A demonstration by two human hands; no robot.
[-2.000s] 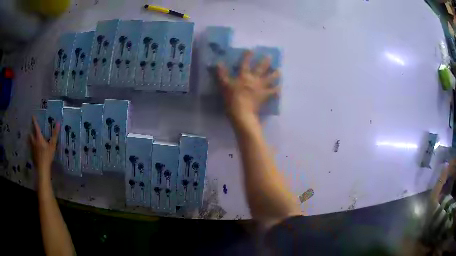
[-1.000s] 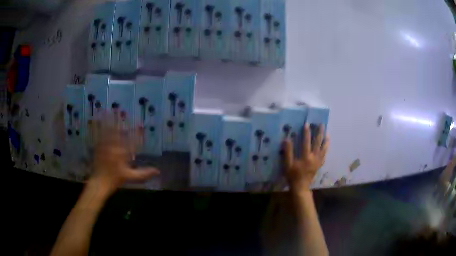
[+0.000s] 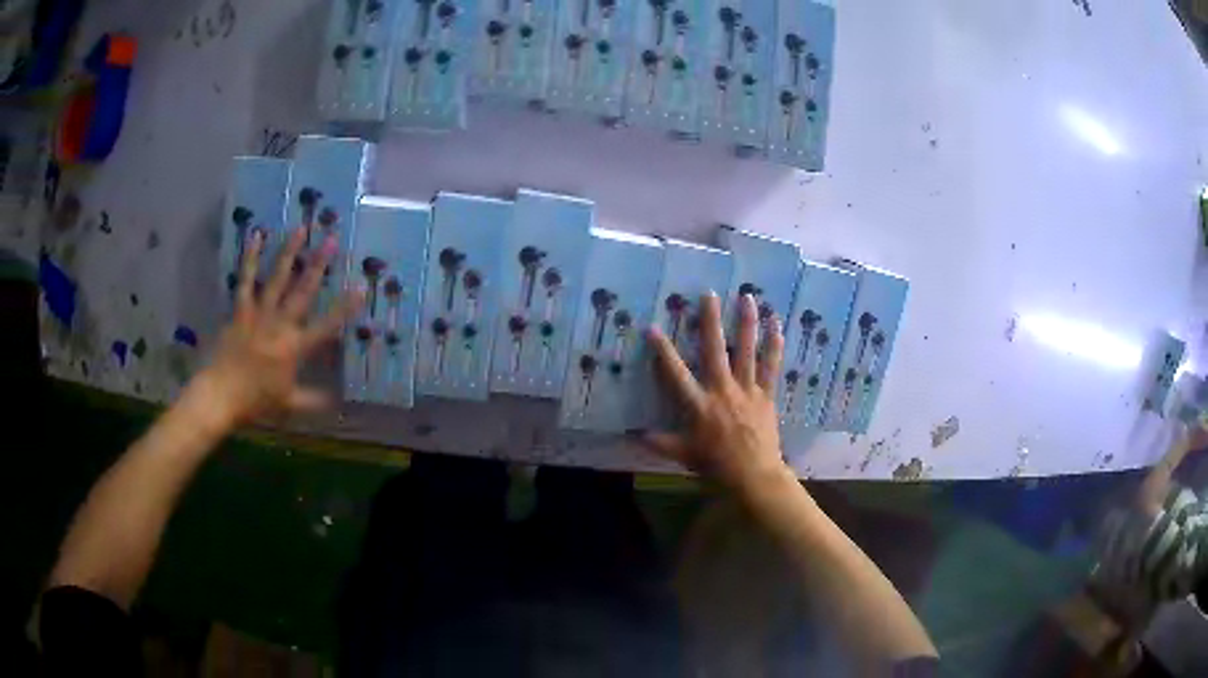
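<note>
Several slim light-blue retail boxes (image 3: 543, 291) lie side by side in an uneven front row on the white table. A second row of the same boxes (image 3: 669, 66) lies behind, cut off by the top edge. My left hand (image 3: 272, 338) is spread flat on the boxes at the left end of the front row. My right hand (image 3: 726, 397) is spread on boxes right of the middle of that row, fingers apart. Neither hand grips a box.
A red and blue object (image 3: 103, 103) lies on the white table (image 3: 980, 199) at the upper left. Another person's hand (image 3: 1172, 450) and striped sleeve (image 3: 1172, 543) are at the right edge, near a small blue-grey box (image 3: 1163, 371). Green floor (image 3: 285, 517) shows below the table.
The front row's right part has moved up nearly level with its left part. My right hand has moved left along the row from its right end. The view has shifted, and the pen has left it.
</note>
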